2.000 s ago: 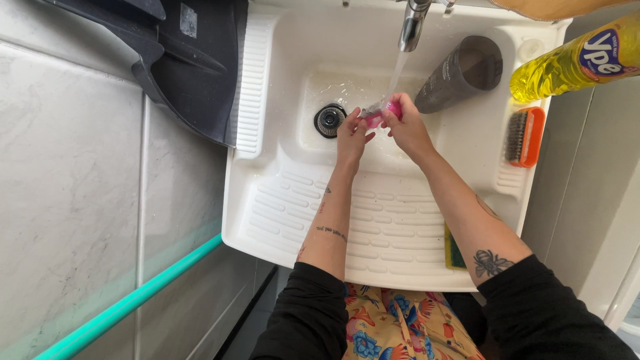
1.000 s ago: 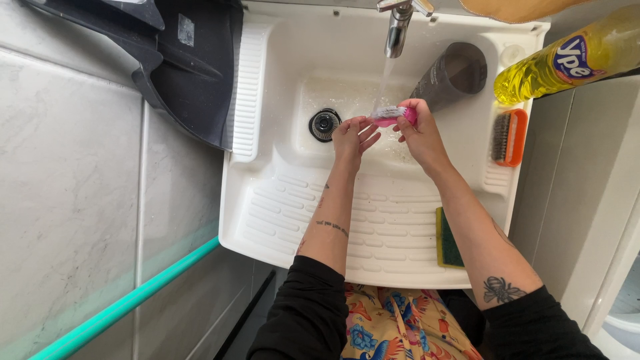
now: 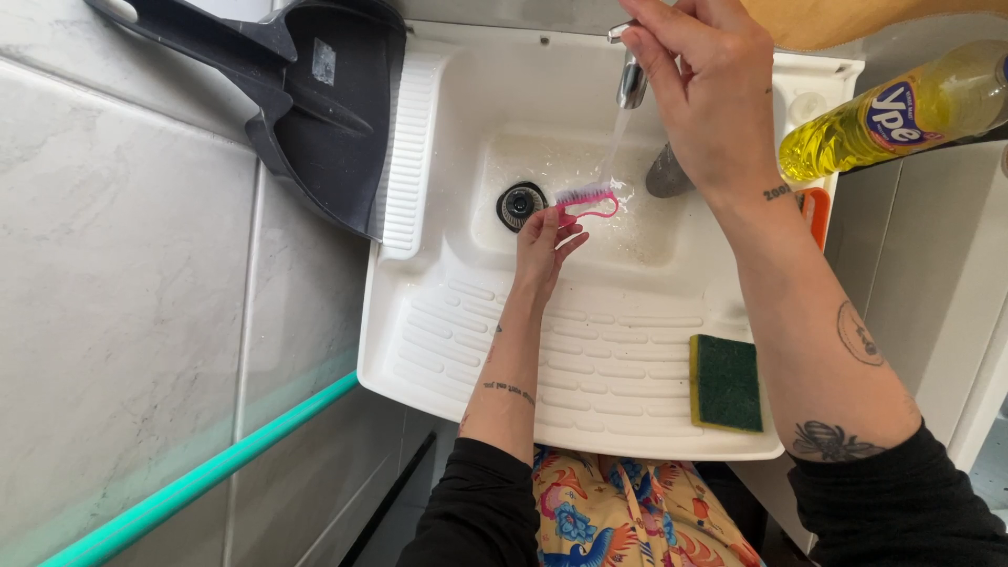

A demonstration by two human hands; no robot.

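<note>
My left hand (image 3: 547, 244) holds a small pink brush (image 3: 584, 203) by one end over the basin of the white sink (image 3: 429, 378), just right of the black drain strainer (image 3: 521, 205). Water runs from the metal faucet (image 3: 631, 83) past the brush, whose bristles face up and whose looped pink handle shows. My right hand (image 3: 701, 71) is up at the faucet's lever, thumb and fingers around its end; part of the lever is hidden behind the fingers.
A dark cup (image 3: 668, 173) lies in the basin, partly hidden by my right wrist. A green and yellow sponge (image 3: 726, 383) rests on the ribbed slope. An orange brush (image 3: 819, 216) and a Ypê bottle of yellow liquid (image 3: 858, 118) are at right. A dark dustpan (image 3: 339, 102) and teal pole (image 3: 205, 472) are left.
My right hand has left the pink brush and moved up to the faucet lever. My left hand now holds the brush alone, with its loop in sight.
</note>
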